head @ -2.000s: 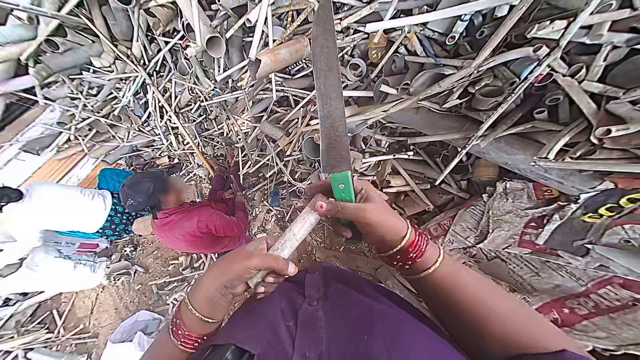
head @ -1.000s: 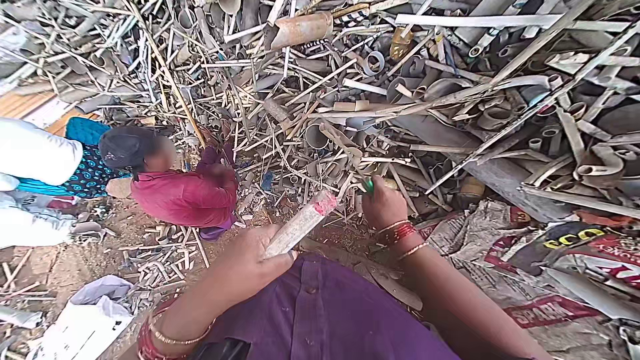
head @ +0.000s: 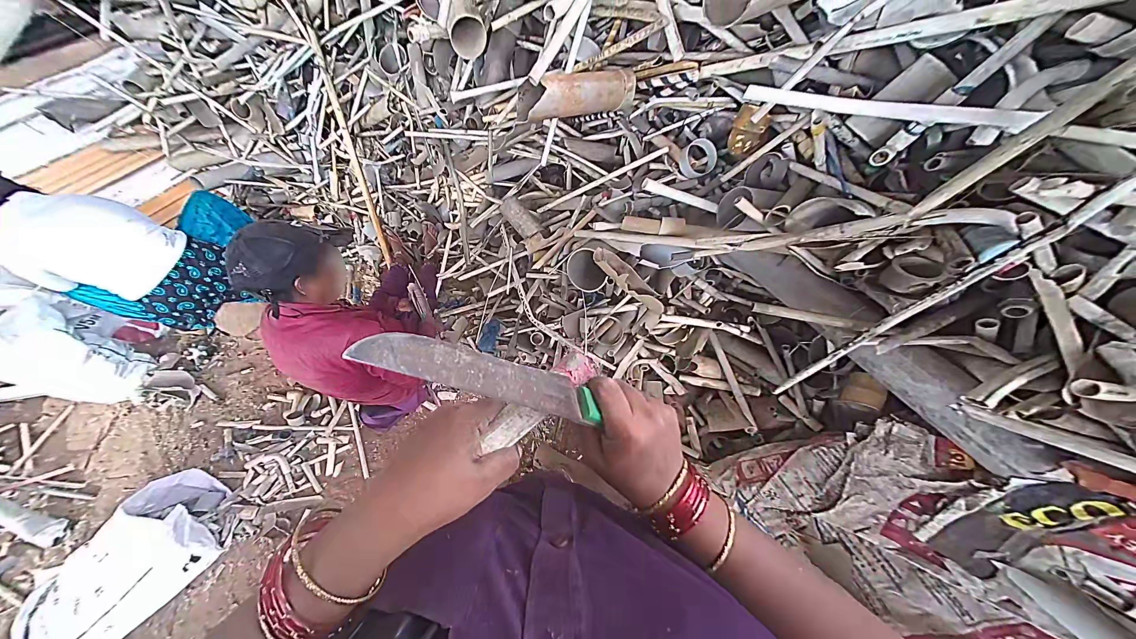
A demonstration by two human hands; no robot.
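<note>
My right hand (head: 632, 437) grips the green handle (head: 589, 406) of a large knife. Its broad, worn steel blade (head: 470, 371) points left and lies across a pale length of pipe (head: 513, 428). Around the lower part of that pipe my left hand (head: 444, 466) is closed, just left of the blade's base. The pipe's far end is pinkish red and shows beyond the blade, near my right knuckles. Whether the edge touches the pipe cannot be told.
A heap of scrap plastic pipes (head: 577, 93) fills the far side and right. At left a person in a maroon top (head: 342, 351) sits close by, another in white behind. Printed sacks (head: 843, 497) lie at right, a white bag (head: 133, 559) lower left, short pipe pieces (head: 302, 461) on the ground.
The blade, pointing away from me two seconds ago and barely visible one second ago, now points left across the pipe. My right hand has come closer to my left hand since one second ago.
</note>
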